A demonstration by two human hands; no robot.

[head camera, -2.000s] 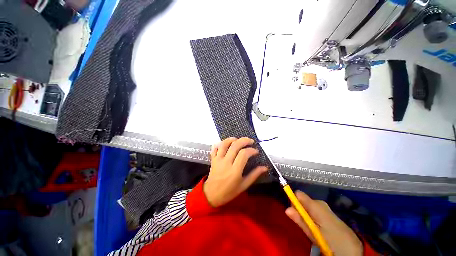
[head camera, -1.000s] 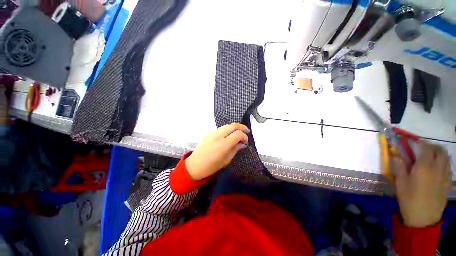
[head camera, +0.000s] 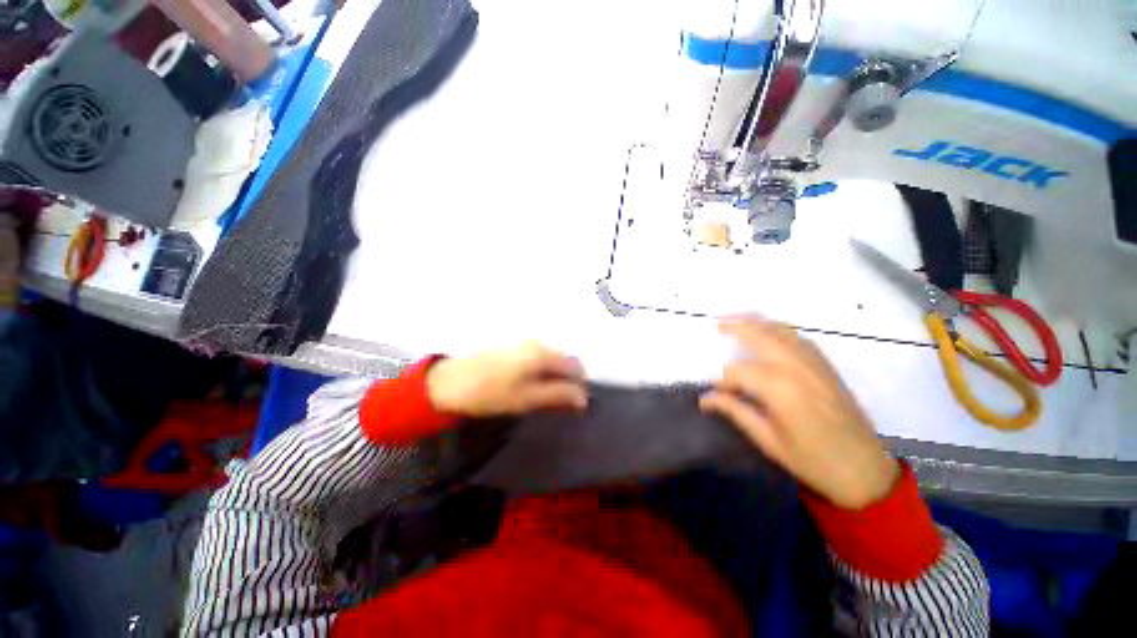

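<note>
A dark cloth panel is stretched sideways between my hands at the table's front edge and hangs partly over my lap; it is slightly blurred. My left hand holds its left part, fingers closed on the upper edge. My right hand holds its right end, thumb and fingers at the edge. The scissors, with one red and one orange-yellow handle, lie on the table to the right of my right hand.
The white JACK sewing machine stands at the back right, its needle area beside a tan patch. Small dark pieces lie behind the scissors. Long checked panels lie at the left. A grey fan unit stands far left.
The scissors have been let go and lie on the table. My right hand has moved left and taken hold of the panel, which has been pulled toward me and turned sideways.
</note>
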